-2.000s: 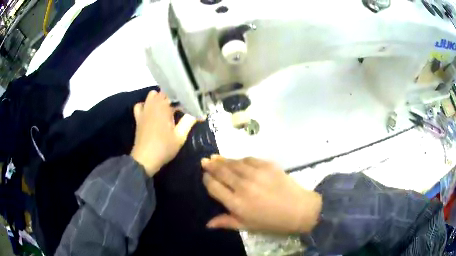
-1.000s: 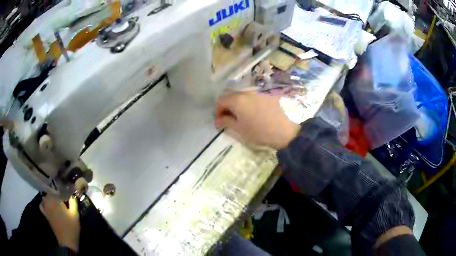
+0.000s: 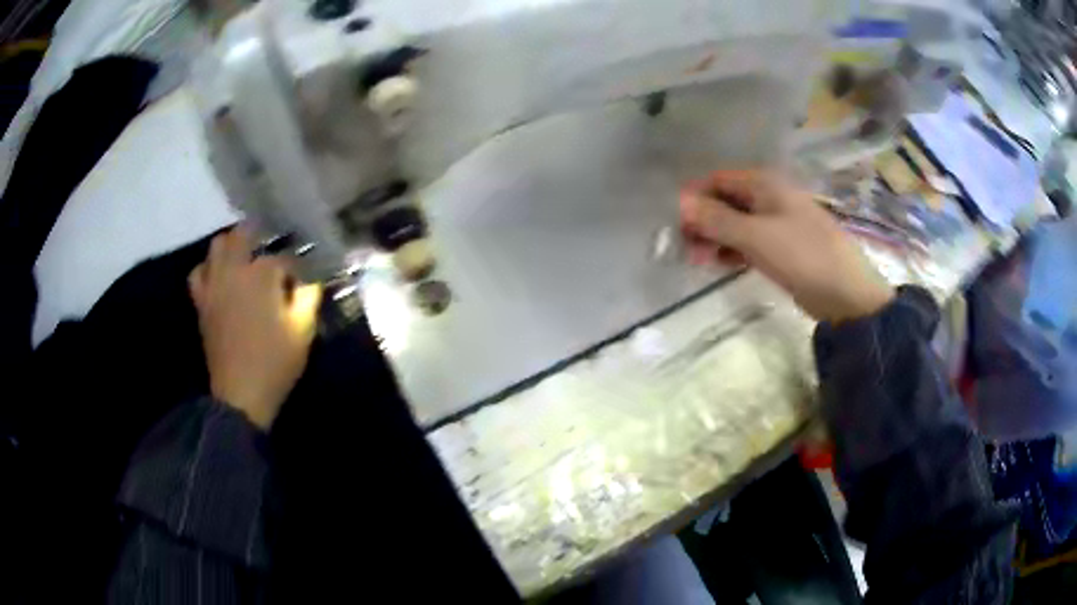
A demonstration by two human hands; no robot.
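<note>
Dark cloth (image 3: 366,473) covers the left and lower part of the white sewing machine's bed (image 3: 543,260). Its edge runs under the machine head (image 3: 266,142) at the lit presser foot area (image 3: 345,290). My left hand (image 3: 254,319) rests on the cloth just left of the needle area, its thumb in the lamp light and its fingers apart. My right hand (image 3: 785,242) is over the right part of the bed, fingers curled towards the thumb. It is blurred, and whether it holds something small cannot be told. A small shiny part (image 3: 666,245) shows beside its fingertips.
Small tools and bits (image 3: 868,225) lie right of the bed, with a paper sheet (image 3: 974,154) behind them. Worn clear plastic covers the table's front edge (image 3: 614,473). Bluish bags (image 3: 1045,307) are at the far right. Black knobs (image 3: 399,227) stick out from the machine front.
My right hand has left the cloth and moved right, over the bed towards the small tools, then slightly back. My left hand has stayed by the needle area. The camera view has swung right and partly back.
</note>
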